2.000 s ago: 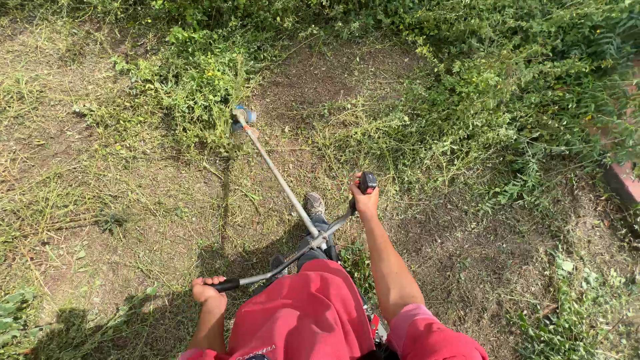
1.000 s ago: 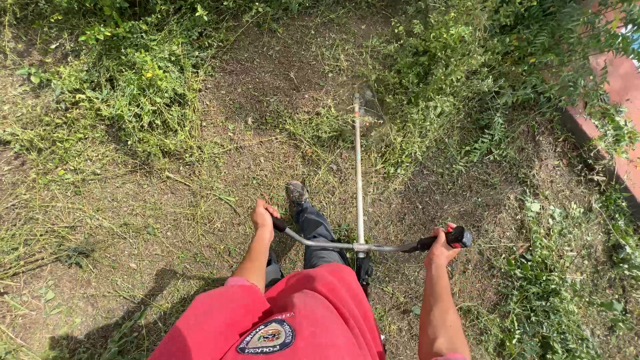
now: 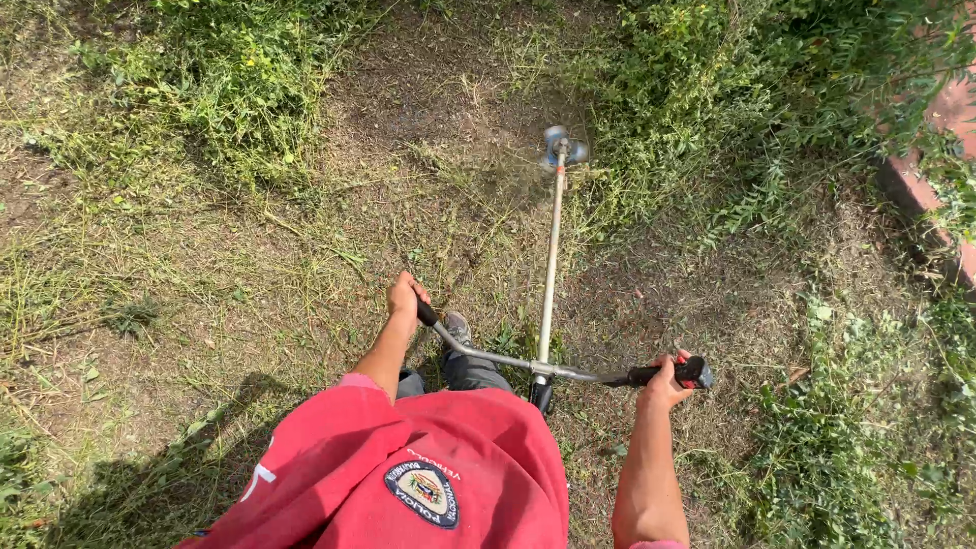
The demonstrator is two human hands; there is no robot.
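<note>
A brush cutter's pale metal shaft [image 3: 552,267] runs away from my body over the ground. At its far end the blurred blue and white cutting head [image 3: 563,149] lies against the edge of leafy weeds [image 3: 663,130]. My left hand [image 3: 406,296] is closed around the black grip at the left end of the curved handlebar [image 3: 488,355]. On the right, my right hand [image 3: 668,381] holds the black control grip [image 3: 692,373], which has red parts. The handlebar crosses the shaft at a clamp in front of my red shirt.
A reddish concrete edge [image 3: 915,183] stands at the right, partly under branches. Tall weeds [image 3: 244,99] grow at the upper left, and low plants [image 3: 816,450] at the lower right. Cut stalks litter the dry soil. My shoe [image 3: 457,328] shows just beyond the handlebar.
The cutting head has swung from the left weeds across to the right ones, and since one second ago it is a little back to the left. Both hands have stayed on the grips.
</note>
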